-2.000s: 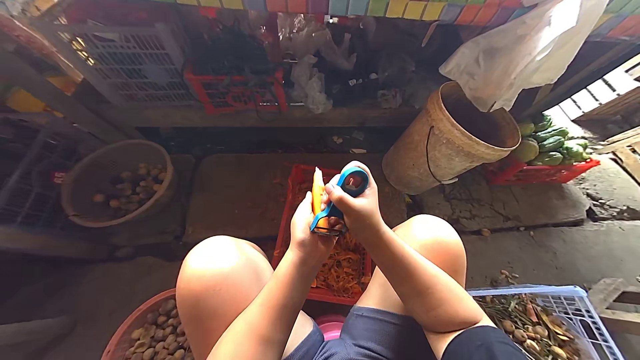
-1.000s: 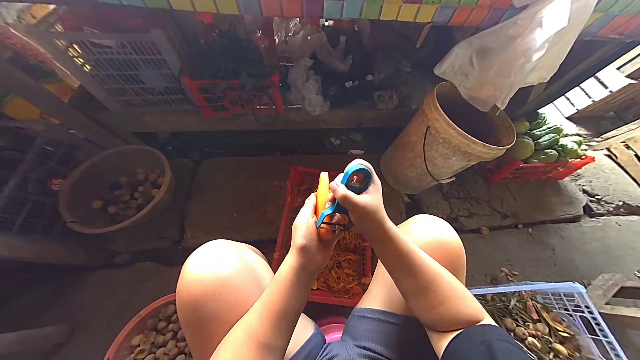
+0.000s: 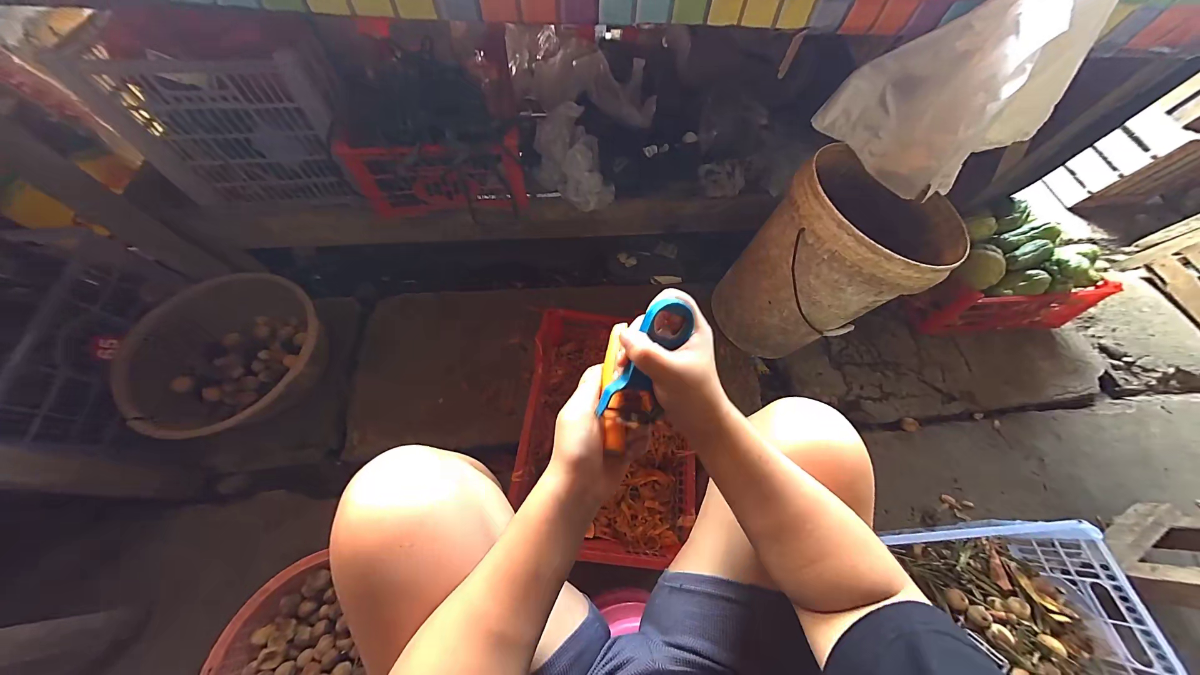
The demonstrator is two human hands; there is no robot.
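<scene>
My left hand [image 3: 586,431] is closed around an orange carrot [image 3: 613,427], held upright in front of my knees. In my right hand [image 3: 689,361] is a peeler with a blue plastic handle [image 3: 631,377], its ring-shaped end up by the thumb and its head against the carrot. Both hands are close together. Below them lies a red plastic crate [image 3: 530,422] holding a heap of orange peelings [image 3: 647,506]. The fingers of my left hand are partly hidden behind the carrot and peeler.
A round basin [image 3: 141,412] with small round produce stands left. A dirty bucket [image 3: 769,272] stands right, under a hanging plastic bag [image 3: 937,103]. Behind it is a red crate [image 3: 1022,307] of green vegetables. Near my legs are a reddish basin [image 3: 234,619] and a pale blue crate [image 3: 1116,581].
The peeler and carrot have shifted slightly against each other between my hands. Both stay held over the red crate.
</scene>
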